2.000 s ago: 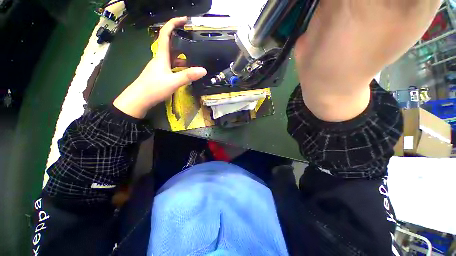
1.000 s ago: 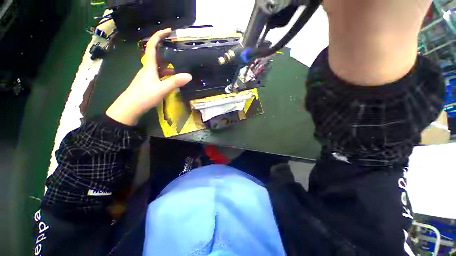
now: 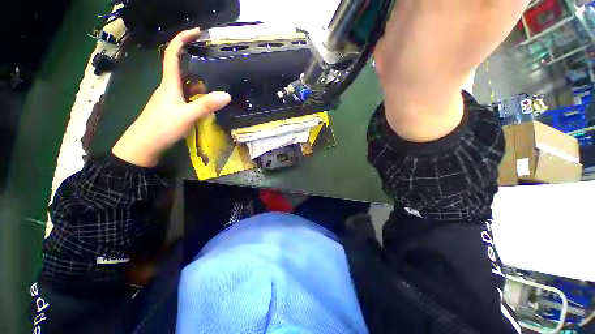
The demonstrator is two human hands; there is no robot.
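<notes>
A black socket housing (image 3: 244,81) lies in the yellow-and-black fixture (image 3: 212,147), flat side up, with small screw holes. My left hand (image 3: 173,104) grips the housing's left end, thumb on top and fingers at the far edge. The silver and dark powered screwdriver (image 3: 336,36) comes down from the upper right; its nozzle with a blue collar is over the right part of the housing. Whether the tip touches is unclear. My right hand (image 3: 450,39) is large and cut off by the top edge; its fingers are out of the picture, so its grip is hidden.
Whitish padding (image 3: 277,140) and a grey slotted block (image 3: 279,158) are at the fixture's near edge. Another black housing (image 3: 179,19) stands behind on the left. Cables (image 3: 104,59) lie on the pale left edge. A carton (image 3: 538,153) and a white surface (image 3: 548,228) are at right.
The screwdriver has shifted from the housing's near right edge, a second ago, to further back on the housing. The right forearm has moved left in the picture. My left hand keeps its hold.
</notes>
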